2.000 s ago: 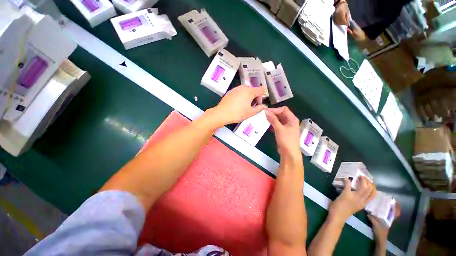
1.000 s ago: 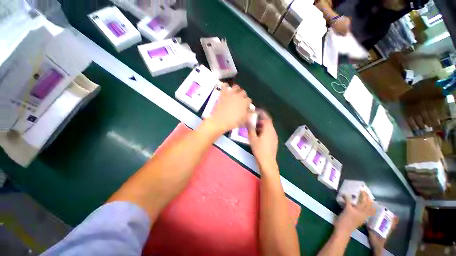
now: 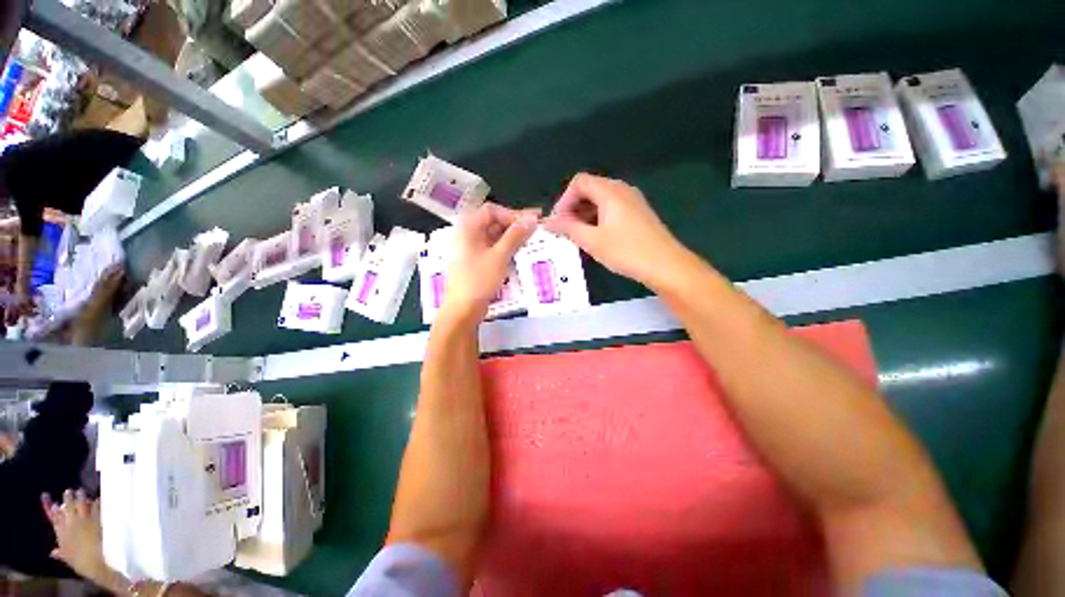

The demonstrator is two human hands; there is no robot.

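A small white retail box [image 3: 554, 274] with a pink-purple rectangle stands in front of my hands, beside the belt edge strip. My left hand [image 3: 485, 251] and my right hand [image 3: 613, 225] meet at its top end, with thumbs and fingertips pinched at the end flap. The flap itself is mostly hidden by my fingers. More white boxes lie against it on the left, partly behind my left hand. Another box [image 3: 446, 190] lies tilted just behind my left hand.
A green conveyor belt [image 3: 654, 105] carries a row of boxes at left and three boxes [image 3: 864, 128] at right. A pink-red foam mat [image 3: 654, 455] lies in front. Flat cartons [image 3: 187, 490] stand at lower left. Other people's hands show at left and at the right edge.
The view has swung left, showing more of the left boxes and the right row. My hands have moved from the earlier boxes to the top of one box at the strip.
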